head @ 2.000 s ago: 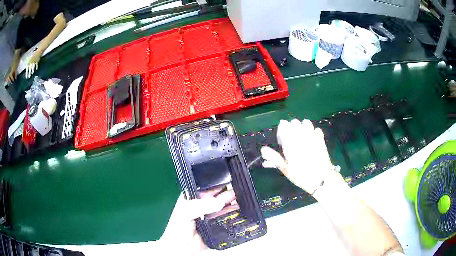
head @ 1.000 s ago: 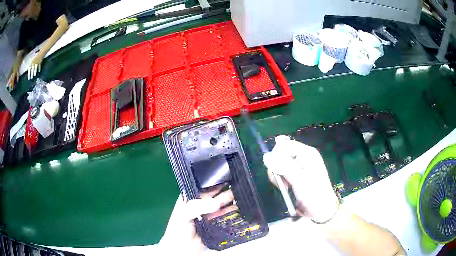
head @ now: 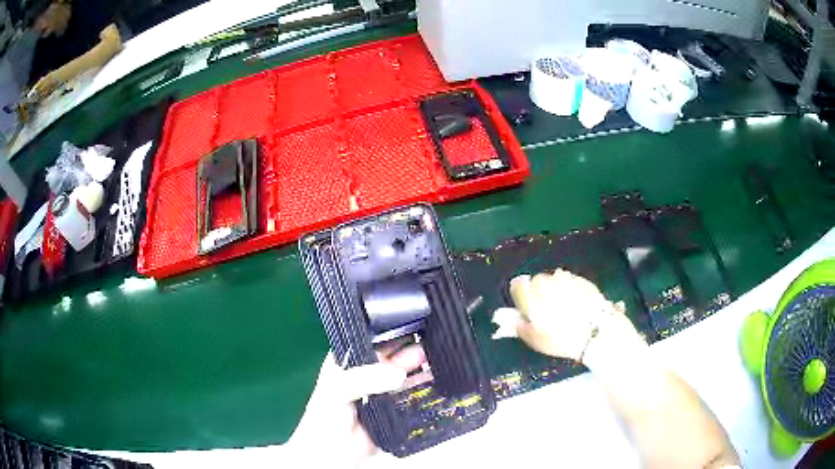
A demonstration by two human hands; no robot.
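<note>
My left hand [head: 371, 380] holds a fanned stack of black phone middle frames [head: 389, 243] upright at centre, its thumb and fingers at the opening. A dark shiny film piece [head: 396, 305] lies across the upper opening of the front one. My right hand [head: 558, 316], whitish at the fingers, is to the right of the stack with fingers curled, over a row of overlapping black frames [head: 641, 261] on the green surface. A small pale tip shows between hand and stack; whether the hand grips a tool is unclear.
A red tray [head: 298, 174] beyond the stack holds frames at left and right. A black side tray [head: 105, 197] holds a bottle and bags. White rolls [head: 604, 78] stand beside a grey machine [head: 499, 37]. A green fan [head: 810, 366] is lower right. A person's arm shows upper left.
The row of frames has shifted left along the green surface. The pen-like tool seen upright in my right hand one second ago no longer shows clearly. The stack tilts slightly differently in my left hand.
</note>
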